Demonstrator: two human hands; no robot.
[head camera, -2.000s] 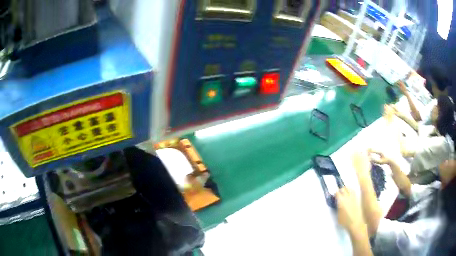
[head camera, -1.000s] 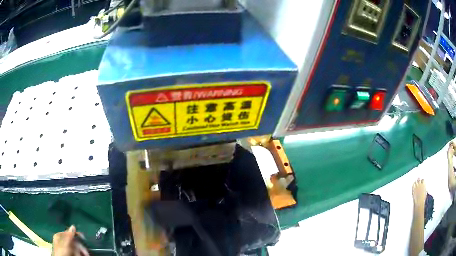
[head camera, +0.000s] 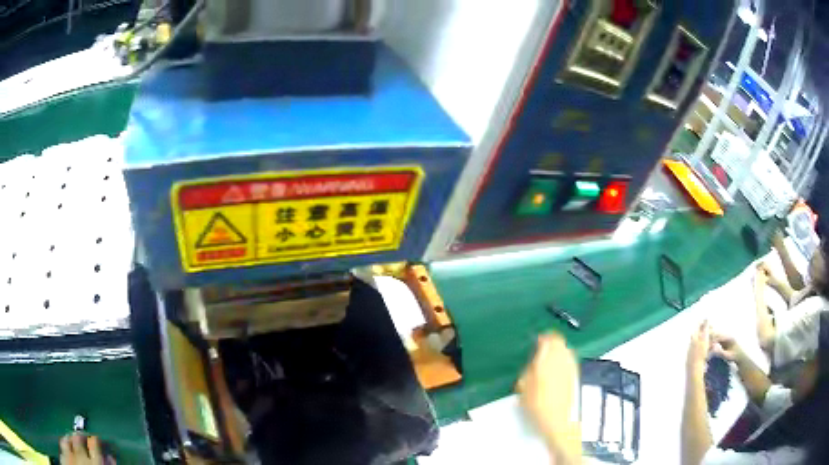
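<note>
My left hand (head camera: 84, 450) shows only as fingers at the bottom left edge, by a small pale piece (head camera: 80, 423); what it holds is hidden. My right hand (head camera: 550, 390) is blurred, raised over the bench and belt edge. Its fingertips are just below a small dark part (head camera: 565, 316) on the belt; contact is unclear. Black phone frames (head camera: 609, 386) lie on the white bench right of this hand. The black-covered fixture (head camera: 318, 400) sits below the metal press head (head camera: 273, 309), with no phone frame distinguishable on it.
A blue press housing (head camera: 300, 118) and control box (head camera: 545, 127) stand in front. An orange-brown block (head camera: 436, 309) is right of the fixture. White trays (head camera: 64, 236) and a yellow stick (head camera: 20, 445) are left. More frames (head camera: 671, 280) lie on the belt; other people's hands (head camera: 695, 390) are right.
My right hand has come into view beside the phone frames. My left hand is lower and more cut off. The view has swung, and a belt frame near my right hand lies differently.
</note>
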